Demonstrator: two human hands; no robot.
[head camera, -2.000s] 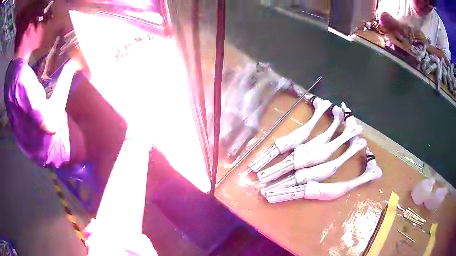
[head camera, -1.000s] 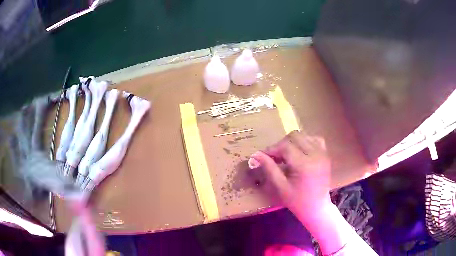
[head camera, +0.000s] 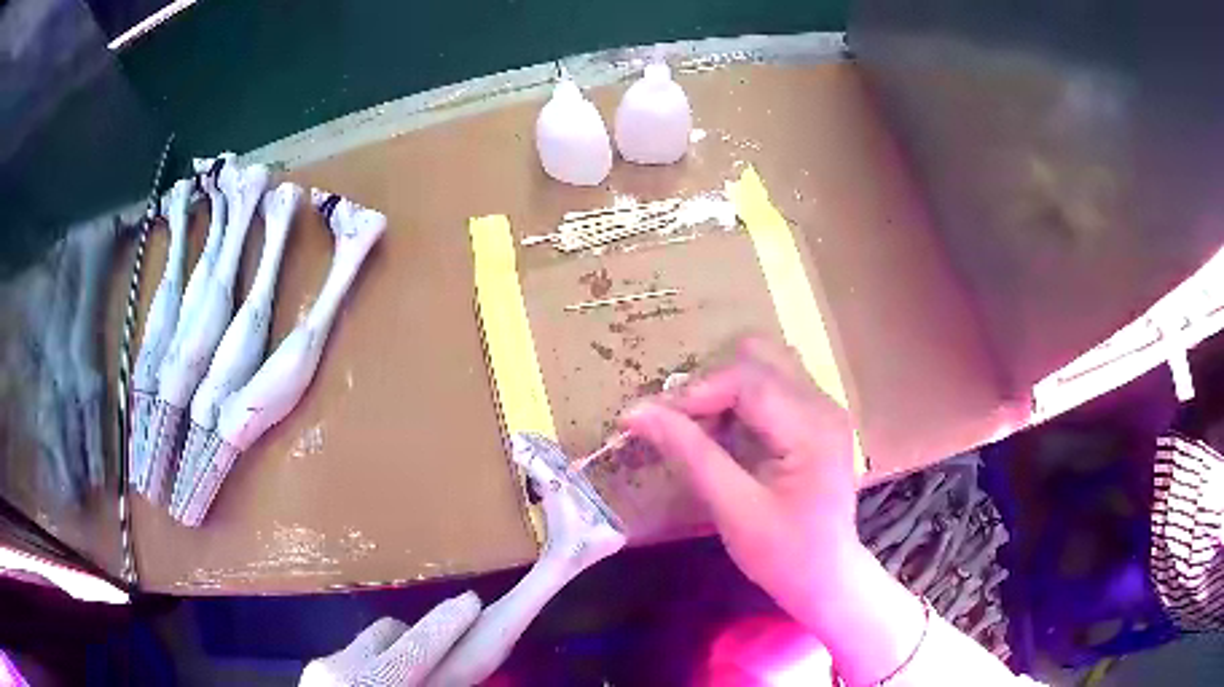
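My left hand (head camera: 396, 647), in a white knit glove and cut off by the bottom edge, holds a white-grey handle-shaped part (head camera: 557, 540). Its wide head, with a grey-edged recess, points up over the bench's front edge, by the left yellow tape. My bare right hand (head camera: 772, 463) is to the right of it, thumb and fingers pinching a thin pale stick (head camera: 600, 452). The stick's tip is at the part's head; whether it touches cannot be told. A small white cup (head camera: 675, 381) lies just behind the right fingers, partly hidden.
Two white bottles (head camera: 654, 118) stand at the back. Pale sticks (head camera: 631, 224) lie below them, one stick (head camera: 622, 299) apart, between yellow tape strips (head camera: 506, 336). Several parts (head camera: 298, 336) lie left, beside a striped rod (head camera: 130, 336). Waiting parts (head camera: 946, 537) are piled below the bench edge.
The view has swung from the left to the bench. My left hand now holds a part at the front edge. My right hand now has a stick at its head.
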